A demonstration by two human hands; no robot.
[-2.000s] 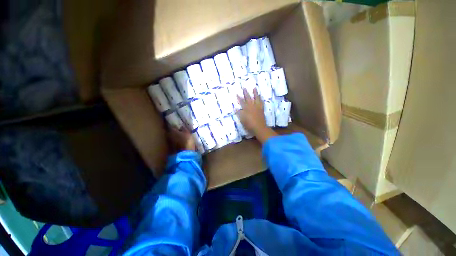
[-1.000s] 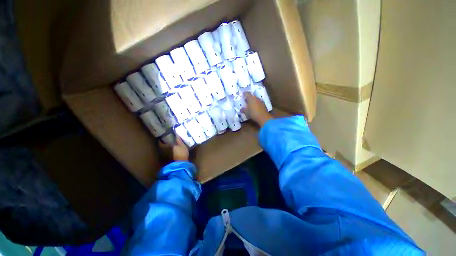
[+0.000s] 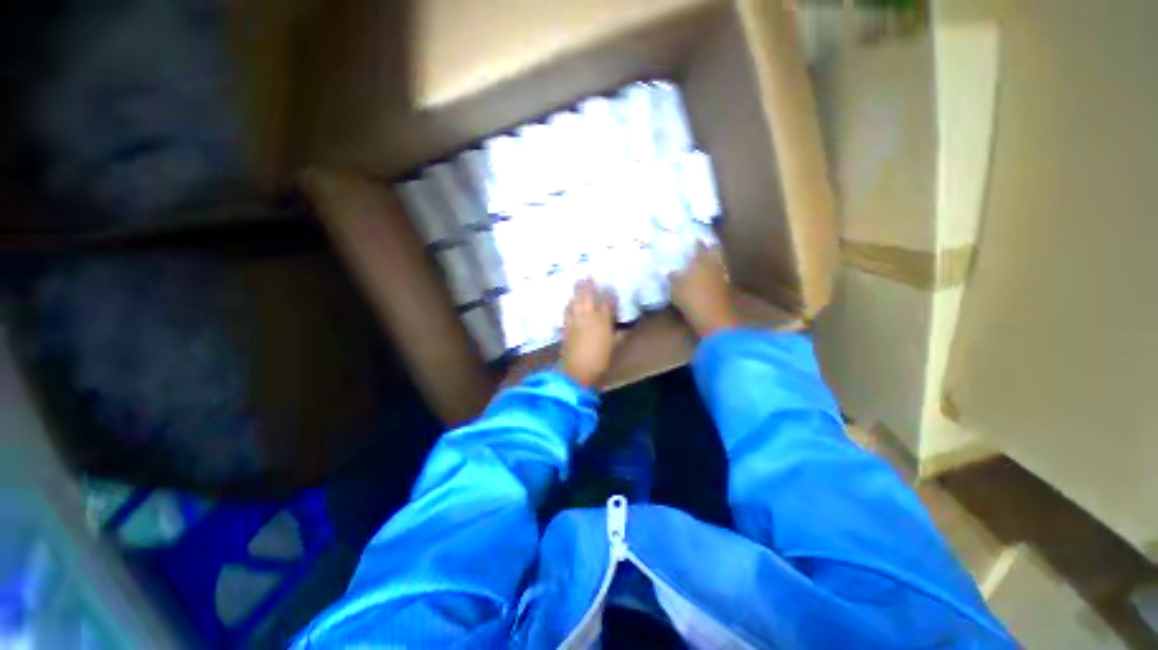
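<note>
White cylindrical wrapped units [image 3: 559, 178] lie in close rows in a layer inside the open brown carton [image 3: 394, 273]. Bright glare and blur hide much of their detail. My left hand [image 3: 588, 333] rests on the near row, left of my right hand. My right hand [image 3: 701, 290] is on the near row towards the carton's right corner. The fingertips of both hands blur into the units, and I cannot tell whether either hand grips one.
A dark container with greyish contents [image 3: 178, 362] is at the left. Tan taped cartons [image 3: 876, 191] stand at the right. A blue plastic stool or crate [image 3: 254, 565] is low at the left. A large tan cardboard surface [image 3: 1067, 254] is at the far right.
My left hand has moved right along the near row, away from the carton's left corner. My right hand has shifted to the near right corner. The view has also shifted.
</note>
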